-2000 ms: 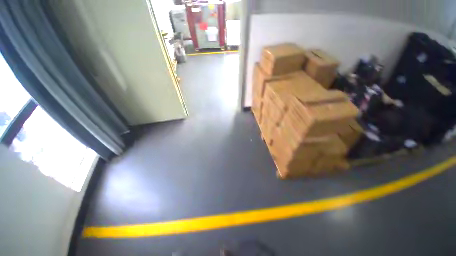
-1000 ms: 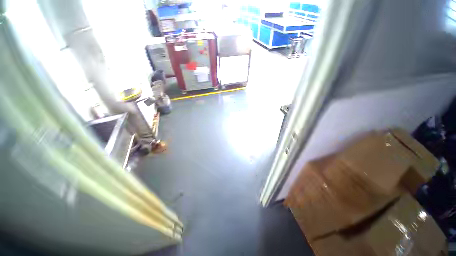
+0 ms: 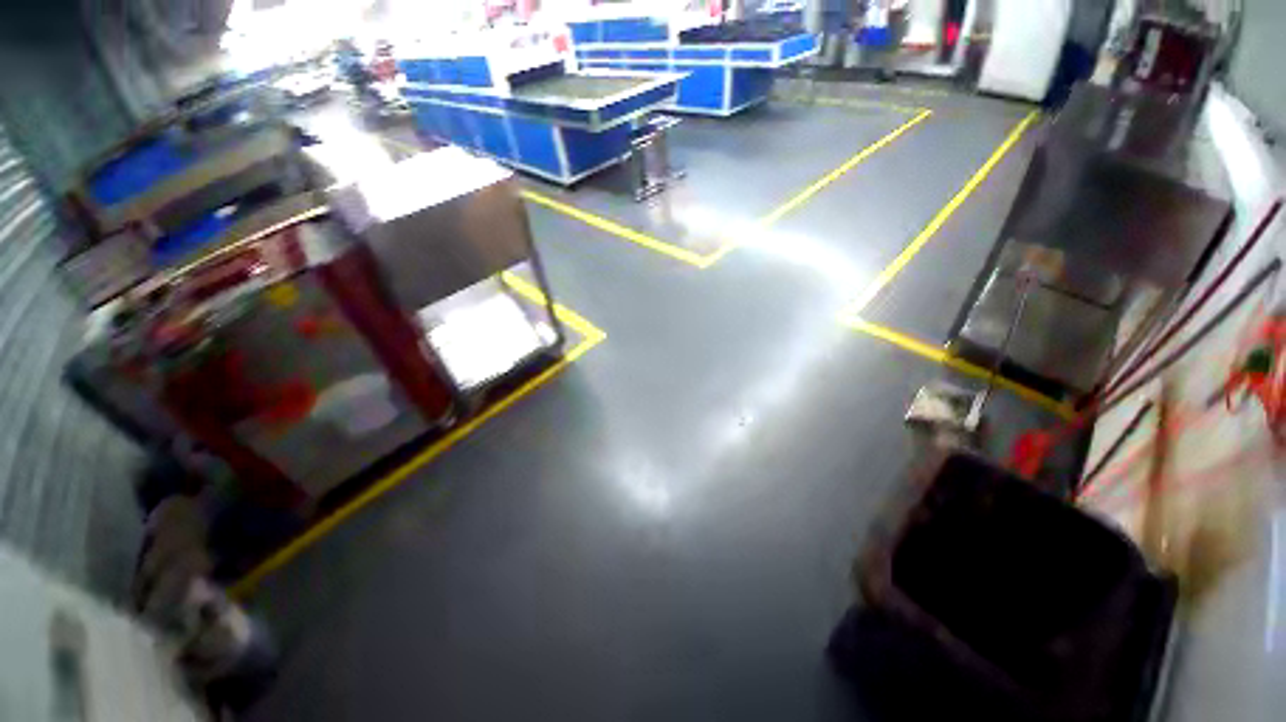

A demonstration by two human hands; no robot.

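Neither of my hands is in the picture. Nearest in front of me at the lower right is a large dark open bin (image 3: 1008, 578), its inside black. At the left stands a red and grey machine or cabinet (image 3: 303, 374), blurred, with red patches on its front. A metal stand (image 3: 449, 233) with a white lower shelf adjoins it.
Yellow lines (image 3: 656, 246) mark the grey floor (image 3: 564, 564). Blue and white long benches or conveyors (image 3: 599, 120) stand farther back. At the right are long red handles (image 3: 1156, 332), a dustpan-like scoop (image 3: 948, 406) and a metal table (image 3: 1114, 212). Blurred objects line the lower left.
The doorway, door leaf and stacked cartons have left the view. The red machine is nearer and farther left, and the dark bin and right-hand table now show.
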